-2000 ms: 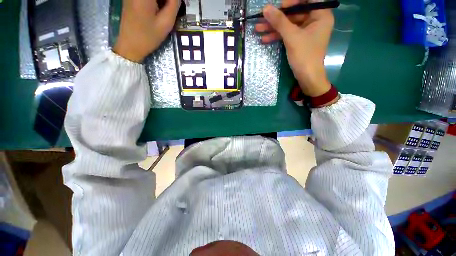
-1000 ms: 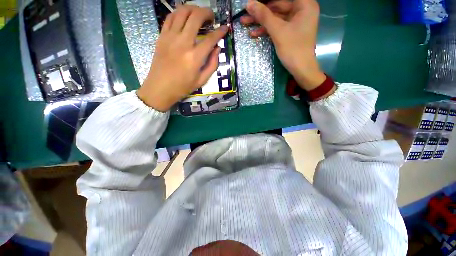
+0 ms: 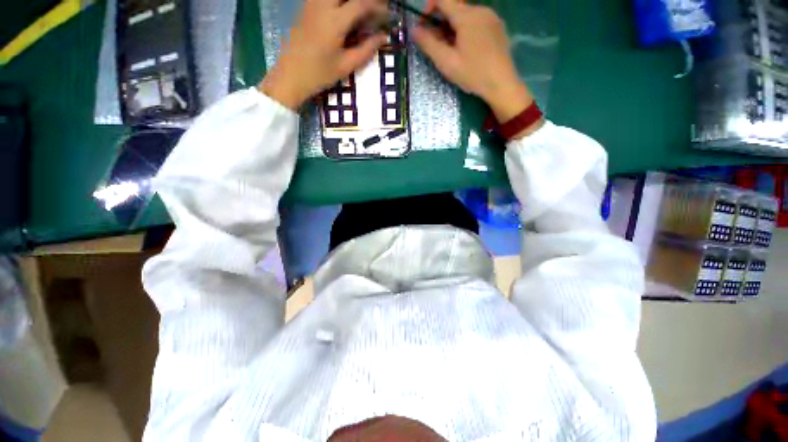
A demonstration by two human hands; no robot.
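Observation:
An open device housing [image 3: 365,145] lies on bubble wrap [image 3: 439,121] at the top centre. A battery [image 3: 370,95] with black-and-white square blocks sits inside it. My left hand [image 3: 330,43] is over the housing's upper left part, fingers bent and blurred near its upper end. My right hand [image 3: 467,47] is at the upper right edge of the housing, holding a thin black pen-like tool [image 3: 420,12], possibly tweezers, pointing up-left between the hands. The hands hide the housing's upper end. Whether my left fingers grip anything cannot be told.
A second housing [image 3: 158,60] without a battery lies on bubble wrap at the left, above a dark glossy sheet [image 3: 138,177]. A blue bin [image 3: 670,19] and clear trays [image 3: 745,104] are at upper right. Stacked batteries [image 3: 721,246] sit lower right, yellow tape [image 3: 39,33] upper left.
My view has shifted, so the bench things sit differently. My left hand has moved off the battery toward the housing's upper end. My right hand still holds the tool, now nearer my left hand.

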